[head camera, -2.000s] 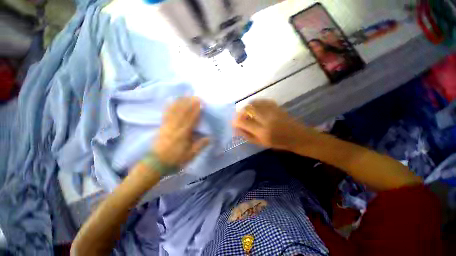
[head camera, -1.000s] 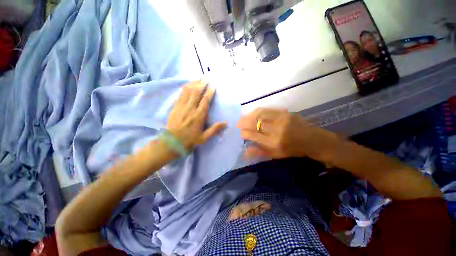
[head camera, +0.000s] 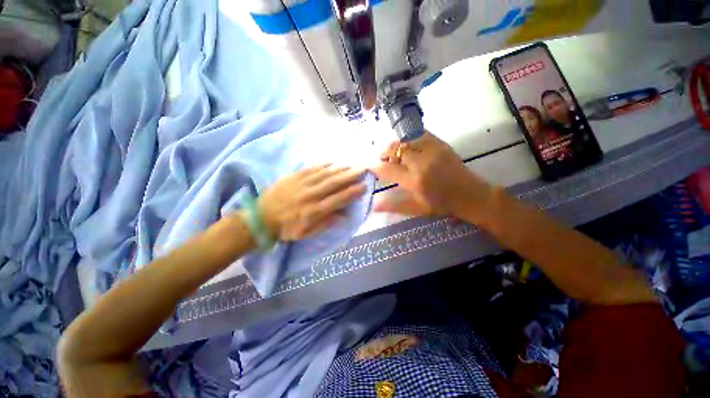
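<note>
A light blue garment piece (head camera: 210, 171) lies on the machine table, its right part close below the needle area. My left hand (head camera: 315, 200) lies flat on it, fingers pointing right, with a green band at the wrist. My right hand (head camera: 424, 175) is at the cloth's right edge, fingers bent, just below a dark ribbed cylinder (head camera: 405, 116); its fingertips seem to pinch the edge, partly lost in glare. The presser foot and needle area (head camera: 360, 116) is overexposed. The white sewing machine head (head camera: 467, 23) stands above.
A smartphone (head camera: 549, 113) lies right of the needle, with an orange and blue tool (head camera: 627, 101) beyond it. Red loop handles (head camera: 701, 93) are at the right edge. A printed ruler (head camera: 374, 255) runs along the grey front edge. Blue cloth (head camera: 78, 148) is heaped at left.
Both hands and the cloth edge have moved up toward the needle. My left hand has turned, fingers now pointing right. The view has shifted, showing more of the machine head.
</note>
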